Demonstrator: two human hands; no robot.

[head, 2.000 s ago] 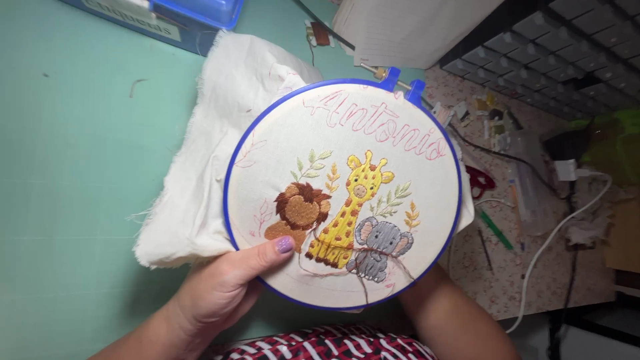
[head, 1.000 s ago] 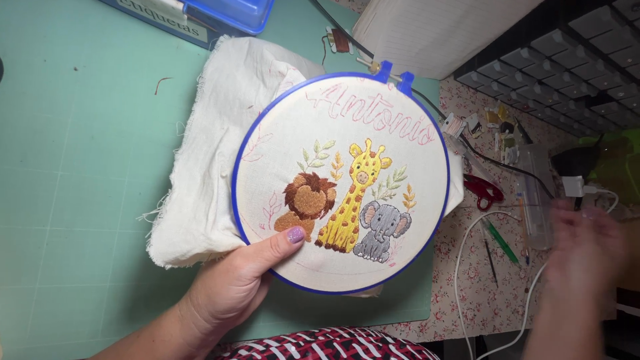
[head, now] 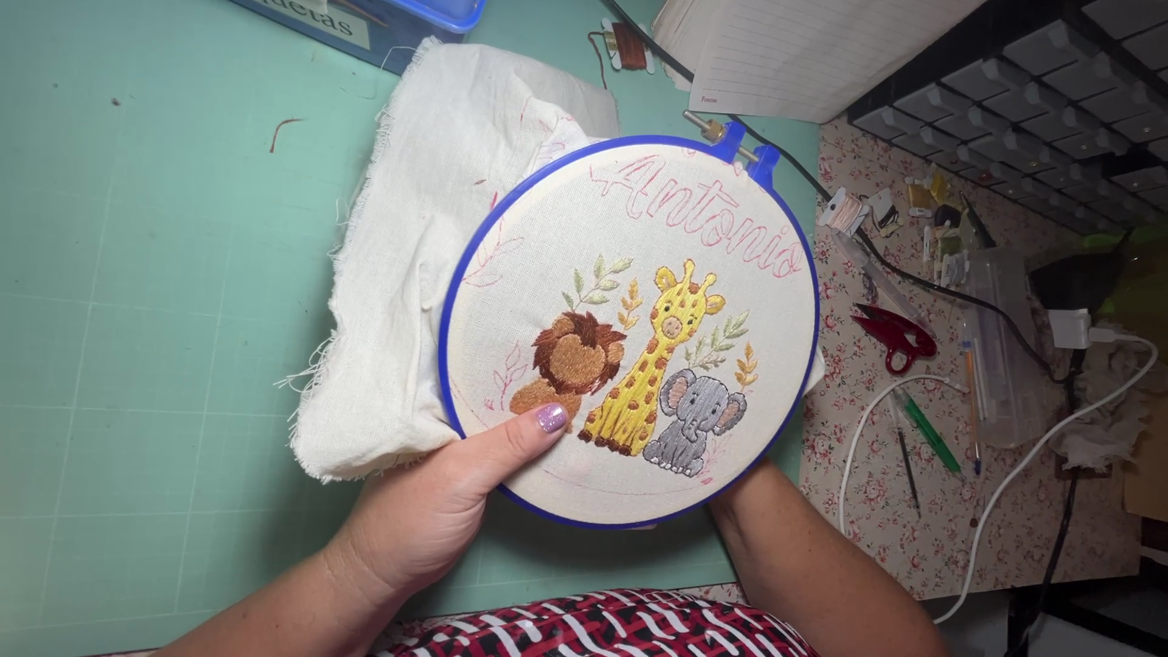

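A blue embroidery hoop (head: 453,274) holds white cloth (head: 383,274) stretched taut, its frayed spare part bunched at the left. On the cloth are a stitched brown lion (head: 577,354), a yellow giraffe (head: 643,374) and a grey elephant (head: 698,420), with leafy sprigs and pink drawn lettering above. My left hand (head: 447,502) grips the hoop's lower left, its thumb on the cloth at the lion's lower body. Behind the hoop's lower right goes my right forearm; the hand itself is hidden. The brass hoop screw (head: 716,130) is at the upper right.
A green cutting mat (head: 137,438) lies beneath, with a blue box (head: 392,32) and a brown thread bobbin (head: 630,46) at its top. Lined paper (head: 776,64) and a drawer organizer (head: 1004,100) stand behind. Red thread snips (head: 896,338), a green pen (head: 929,432) and a white cable (head: 1004,484) lie right.
The brown thread that hung across the hoop's front two seconds ago no longer shows there. My right hand, out at the far right one second ago, has gone behind the hoop.
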